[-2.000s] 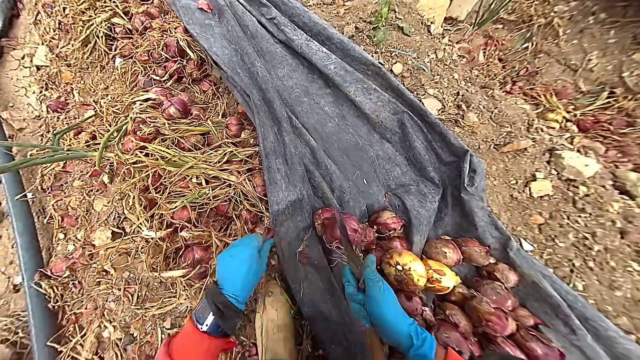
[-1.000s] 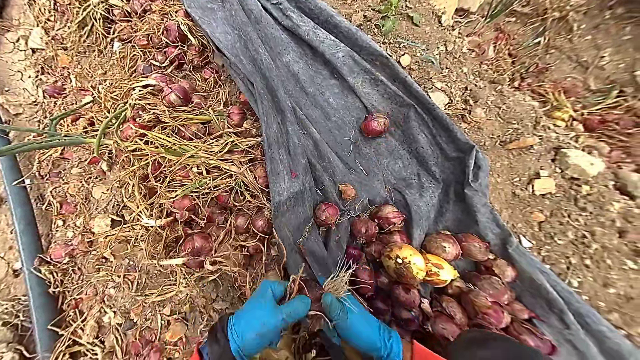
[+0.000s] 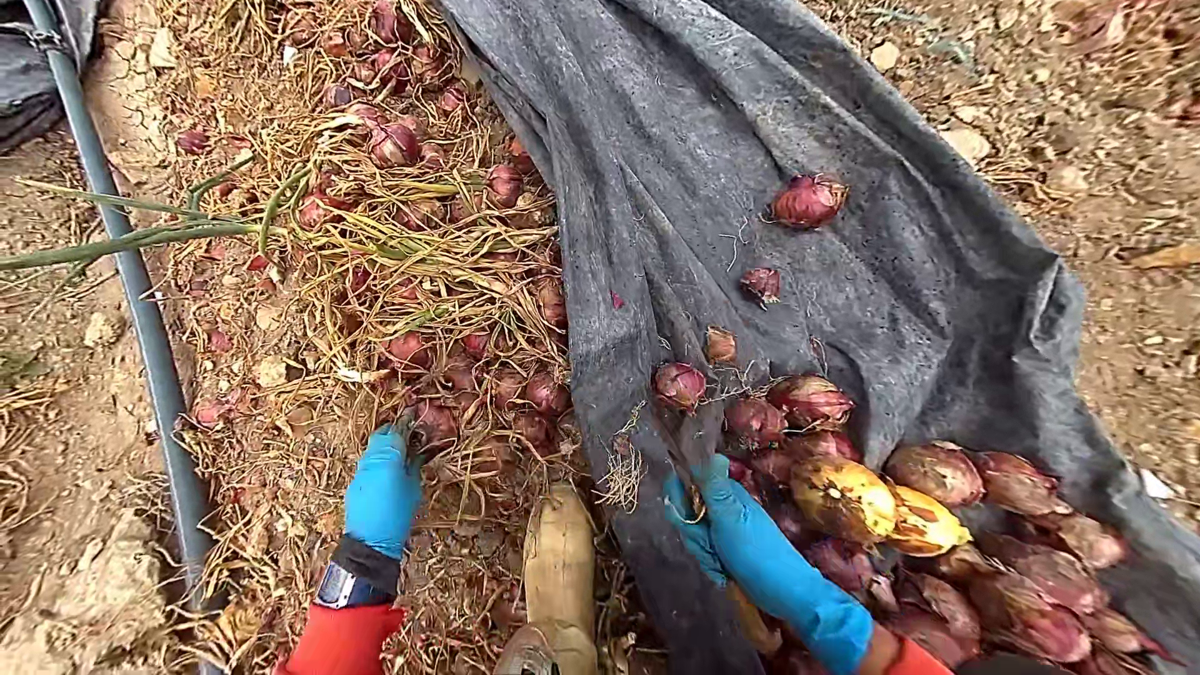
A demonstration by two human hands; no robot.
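My left hand (image 3: 384,492), in a blue glove, is low over the dry stalks with its fingertips against a red onion (image 3: 434,426); whether they grip it is unclear. My right hand (image 3: 741,544), also gloved in blue, is closed around a narrow, dark bladed tool (image 3: 687,469) at the heap's left side. Red onions (image 3: 1041,577) are heaped on a dark grey fabric sheet (image 3: 656,187), with a yellow, peeled-looking onion (image 3: 844,499) among them. Farther up the sheet lie a loose red onion (image 3: 809,201) and a smaller one (image 3: 760,284). Cut roots (image 3: 621,473) lie near my right hand.
Many red onions (image 3: 394,143) lie among dry stalks (image 3: 422,253) left of the sheet. A grey hose (image 3: 150,328) runs along the far left. A light boot (image 3: 560,553) stands between my hands. Stones and dry soil (image 3: 1144,187) border the sheet's right side.
My left hand has moved from beside my right hand out to the onions at left. Compared with one second ago, another small onion lies on the sheet. The view has shifted somewhat.
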